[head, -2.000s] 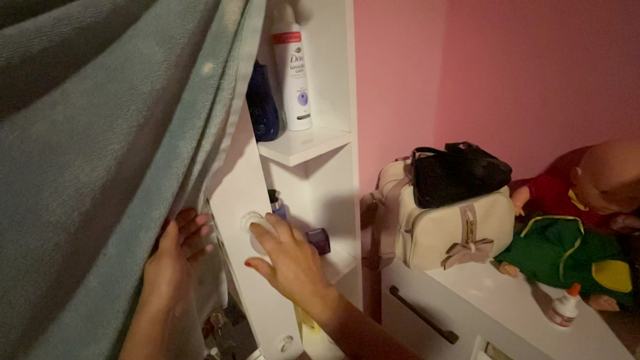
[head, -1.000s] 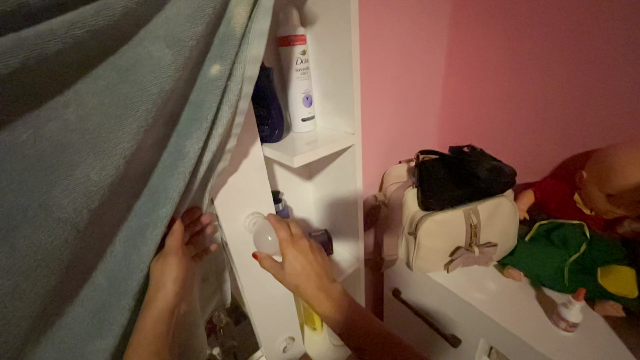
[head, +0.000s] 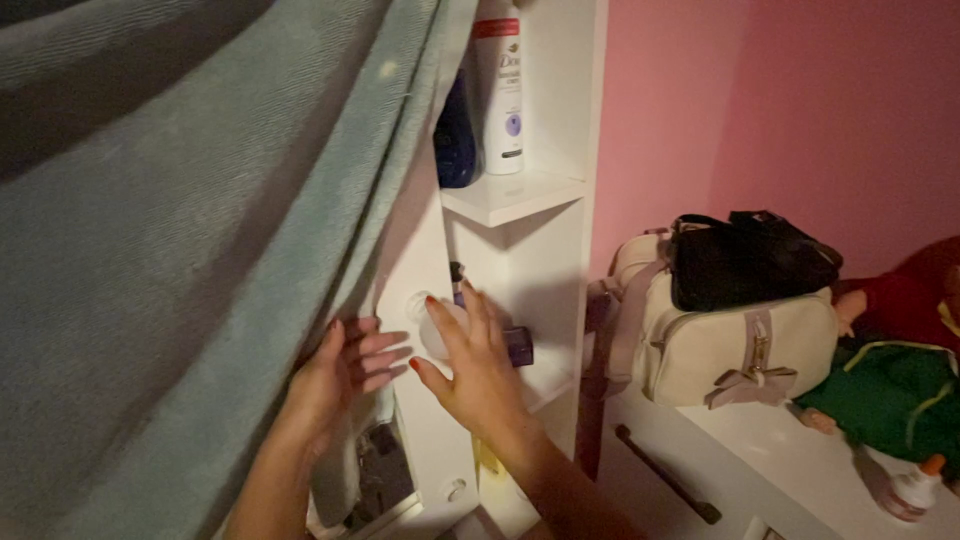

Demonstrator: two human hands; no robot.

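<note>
A white round light bulb (head: 442,330) projects from its socket (head: 425,304) on the edge of a white mirror frame (head: 439,420). Around the bulb curve the fingers of my right hand (head: 480,360), thumb below and fingertips above; part of the bulb is hidden by them. My left hand (head: 349,367) has its fingers spread just left of the bulb, beside the edge of a grey-green plush cloth (head: 225,247), and grips nothing that I can see. Lower on the frame sits another round socket (head: 455,490).
Behind the frame, white shelves (head: 525,196) hold a Dove spray can (head: 502,97), a dark blue bottle (head: 455,142) and a purple item (head: 519,346). A cream bag (head: 735,352), black bag (head: 750,262), doll (head: 885,390) and small bottle (head: 913,491) lie on the white dresser.
My right hand has shifted its fingers on the bulb, the fingers now pointing higher than one second ago. My left hand's fingers have reached further right, toward the bulb.
</note>
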